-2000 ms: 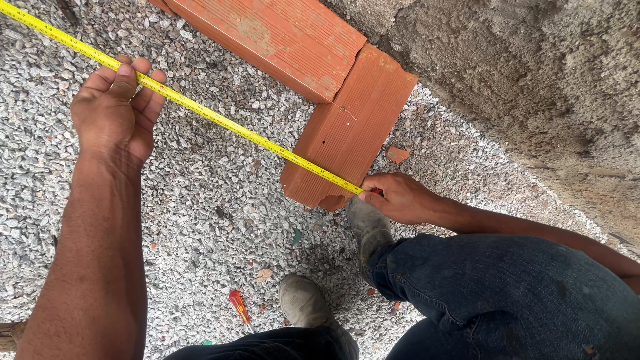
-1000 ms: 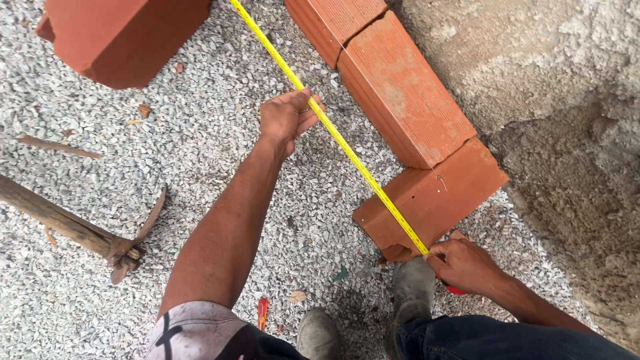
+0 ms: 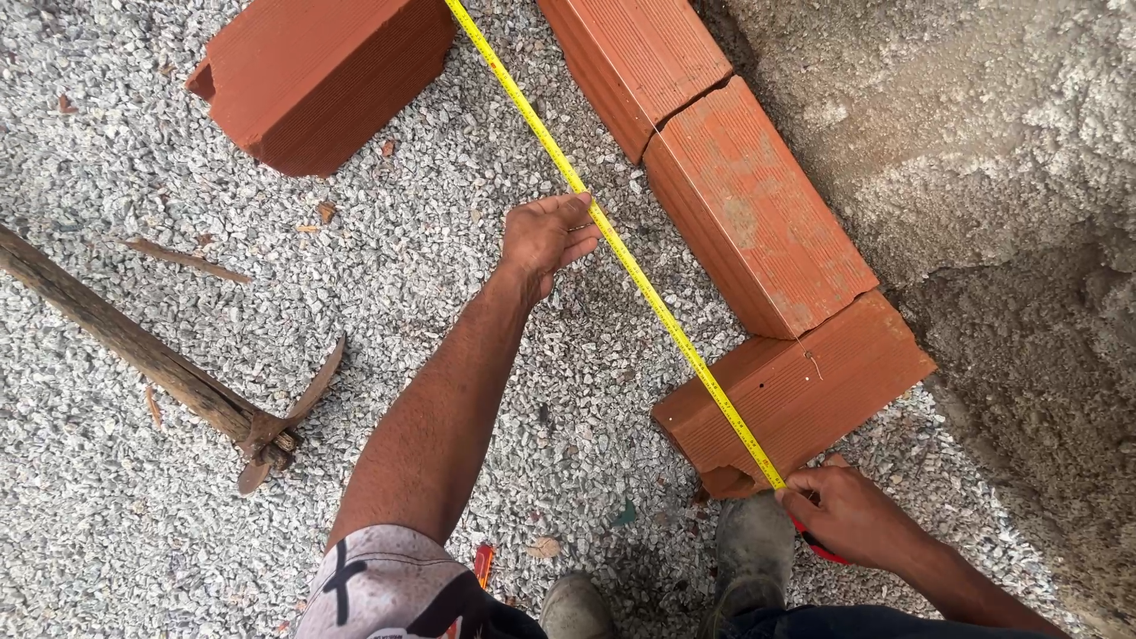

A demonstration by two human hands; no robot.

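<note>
A yellow tape measure blade (image 3: 661, 306) runs diagonally from the top edge down across the end clay block (image 3: 821, 386). My left hand (image 3: 548, 238) pinches the blade partway along, over the gravel. At the blade's lower end, my right hand (image 3: 839, 506) grips the tape near the block's broken edge; part of a red case shows beneath the palm. A thin string (image 3: 701, 186) lies along the row of hollow clay blocks (image 3: 763, 213), its end over the crosswise block. The far end of the tape is out of view.
Another clay block (image 3: 333, 84) lies at upper left on the gravel. A pickaxe-like tool with a wooden handle (image 3: 124, 337) rests at left, near a wood strip (image 3: 186, 259). The rough wall (image 3: 967, 142) borders the blocks at right. My boots stand below, beside a red object (image 3: 484, 565).
The view has turned and shifted, bringing the upper-left block and the wooden-handled tool into sight. Both hands still hold the tape, whose lower end stays at the end block.
</note>
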